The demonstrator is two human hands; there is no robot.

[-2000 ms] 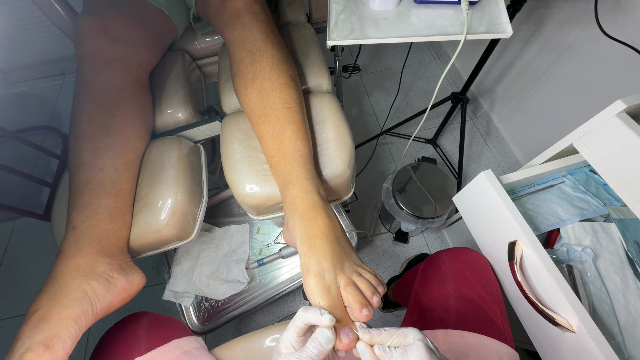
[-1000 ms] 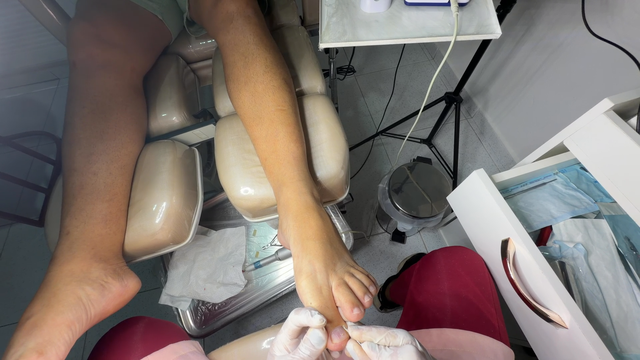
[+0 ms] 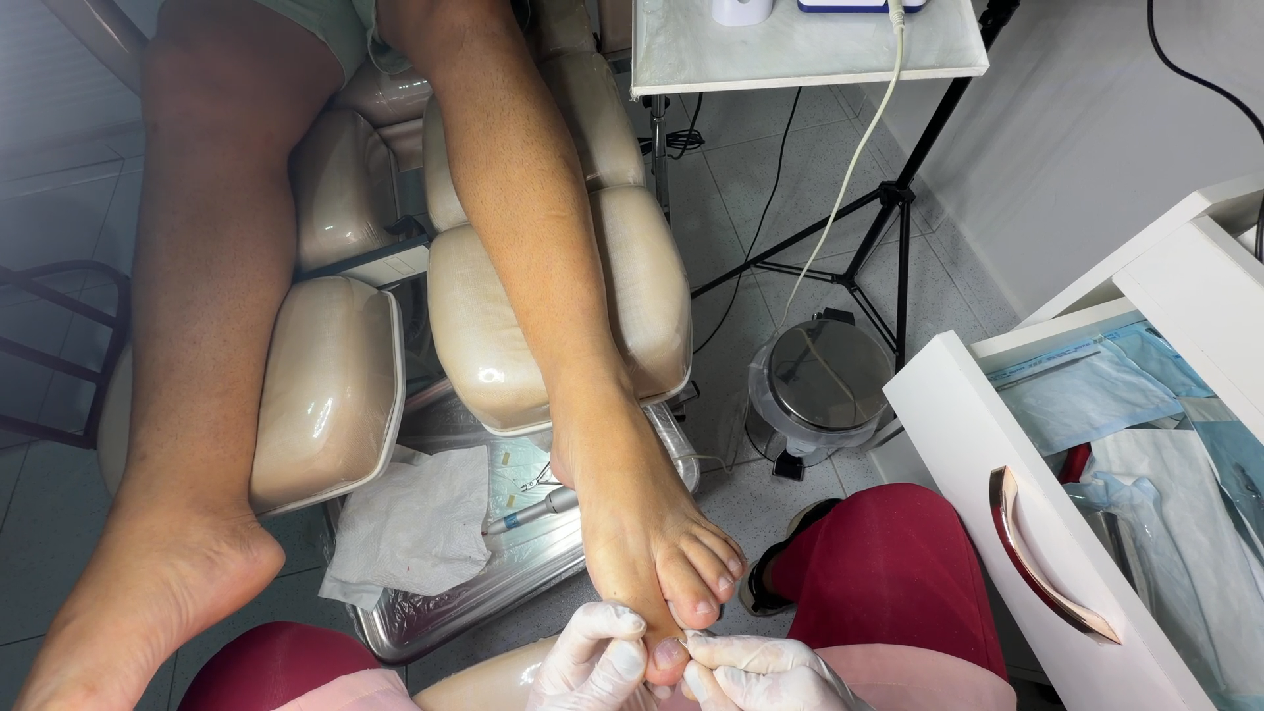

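At the bottom centre of the head view, my gloved left hand (image 3: 595, 660) touches the inner side of the big toe (image 3: 668, 654) of a person's foot (image 3: 632, 513), thumb and forefinger bent beside it. On the toe's other side, my gloved right hand (image 3: 760, 671) pinches a thin, small tool at the nail's edge; its kind cannot be told, as the fingers cover most of it. The person's other bare foot (image 3: 158, 583) hangs off the leg rest at the left. Behind the worked foot lie a grey rotary handpiece (image 3: 538, 510) and metal nippers (image 3: 538, 481).
A film-covered metal tray (image 3: 434, 624) under the leg rests (image 3: 326, 395) holds a white paper towel (image 3: 415, 523). At right are an open white drawer (image 3: 1027, 533) with sterilization pouches (image 3: 1086, 395), a pedal bin (image 3: 829, 375), a black tripod (image 3: 894, 197) and a white side table (image 3: 810, 49) with a cord.
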